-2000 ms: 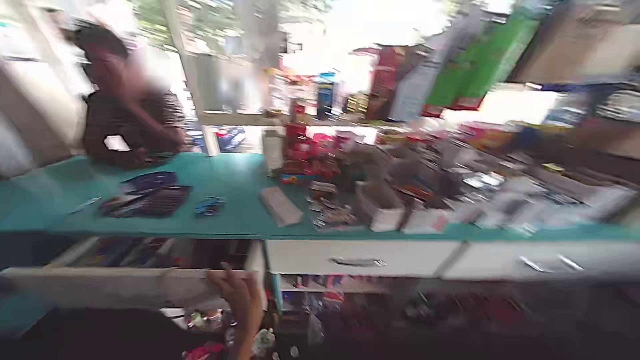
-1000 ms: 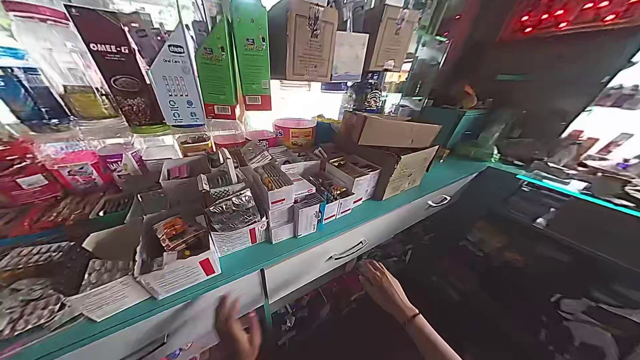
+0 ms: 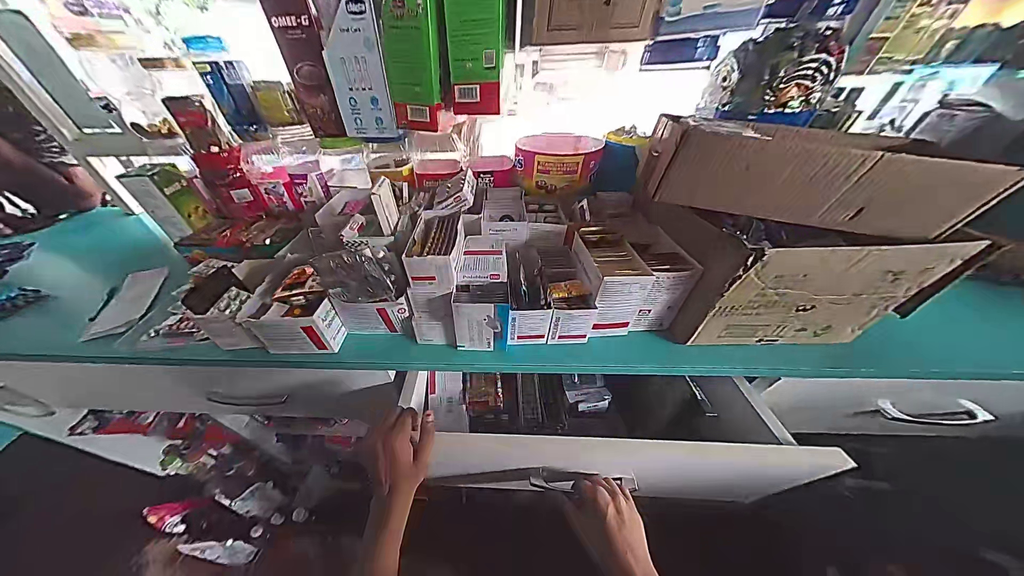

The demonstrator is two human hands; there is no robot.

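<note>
A white drawer (image 3: 688,468) stands pulled out beneath the teal counter (image 3: 400,358). Its metal handle (image 3: 552,482) is under the fingers of my right hand (image 3: 608,512), which are curled over it. My left hand (image 3: 406,456) rests at the drawer's left front corner, fingers over the edge. Inside the drawer are dark upright packets (image 3: 538,404), a small clear-and-blue pack (image 3: 586,394) and a thin pen-like item (image 3: 701,395) on the right. Above, on the counter, stand small white cartons (image 3: 612,300) filled with packets and blister strips (image 3: 356,276).
An open cardboard box (image 3: 832,296) sits on the counter's right. A round pink-rimmed tub (image 3: 558,164) and tall green boxes (image 3: 474,56) stand behind the cartons. Folded paper (image 3: 128,304) lies at left. Packets (image 3: 240,504) fill a lower shelf. Part of a person (image 3: 48,160) shows at far left.
The drawer under the small cartons, closed one second ago, is now pulled out. My right hand has come onto its handle and my left hand onto its corner. The view has swung markedly.
</note>
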